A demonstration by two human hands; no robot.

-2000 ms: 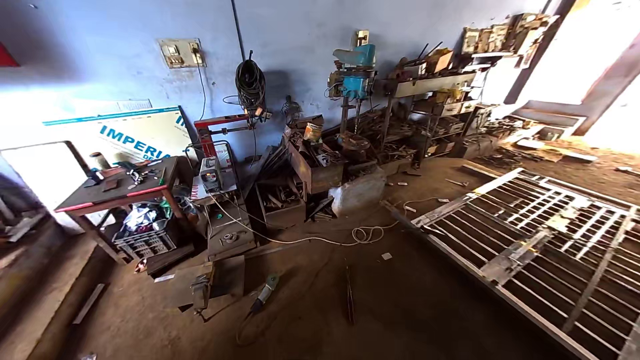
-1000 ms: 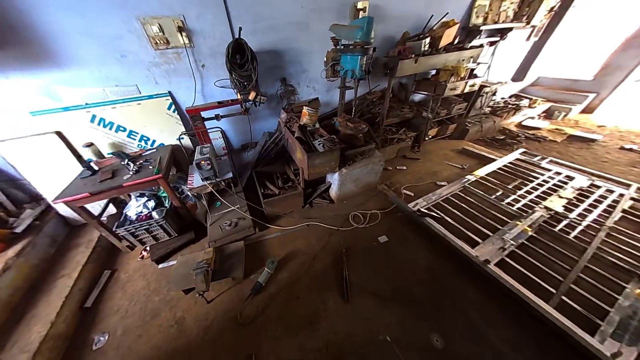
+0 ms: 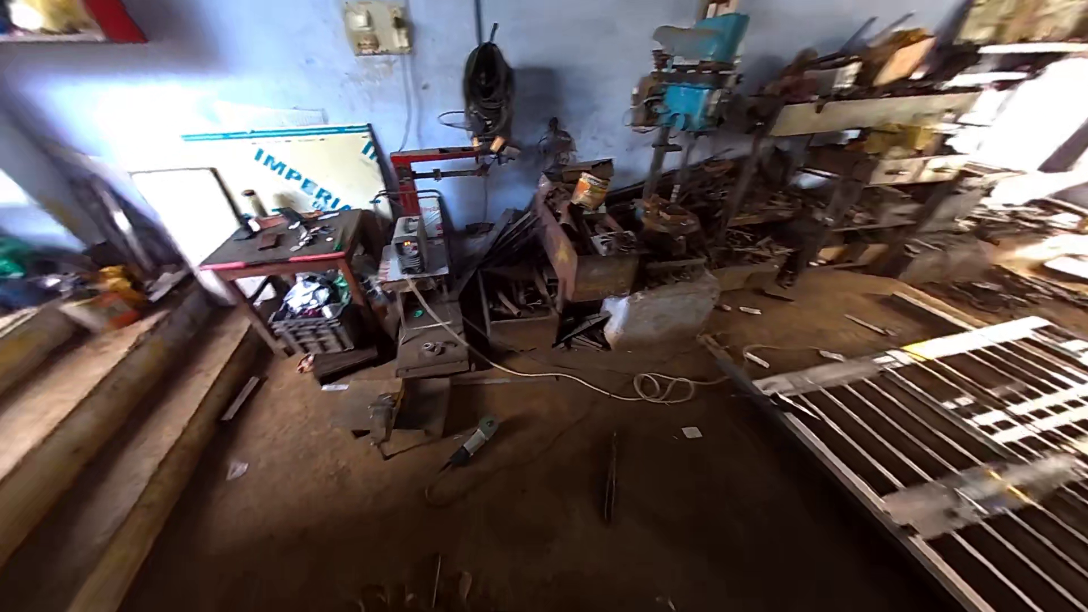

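Neither my left hand nor my right hand shows in the head view. On the dirt floor lies an angle grinder point(image 3: 474, 442) with its cord trailing from it. A metal vise or clamp-like tool point(image 3: 382, 416) rests on a flat plate to its left; its exact kind is unclear. Right of the grinder, a thin metal rod or tongs point(image 3: 611, 478) lies lengthwise. A welded metal grille frame point(image 3: 858, 484) lies flat at the right. Behind, a boxy machine with a cable point(image 3: 410, 246) sits on a small stand.
Concrete steps point(image 3: 183, 408) run along the left. A table point(image 3: 280, 242) stands above a plastic crate point(image 3: 314, 331). A teal drill press point(image 3: 688, 102) stands by the wall near scrap-filled shelves point(image 3: 875, 115). A pale cable point(image 3: 595, 387) crosses the floor.
The view has turned left, bringing more of the concrete steps into sight. The grinder and the grille frame appear unmoved on the floor.
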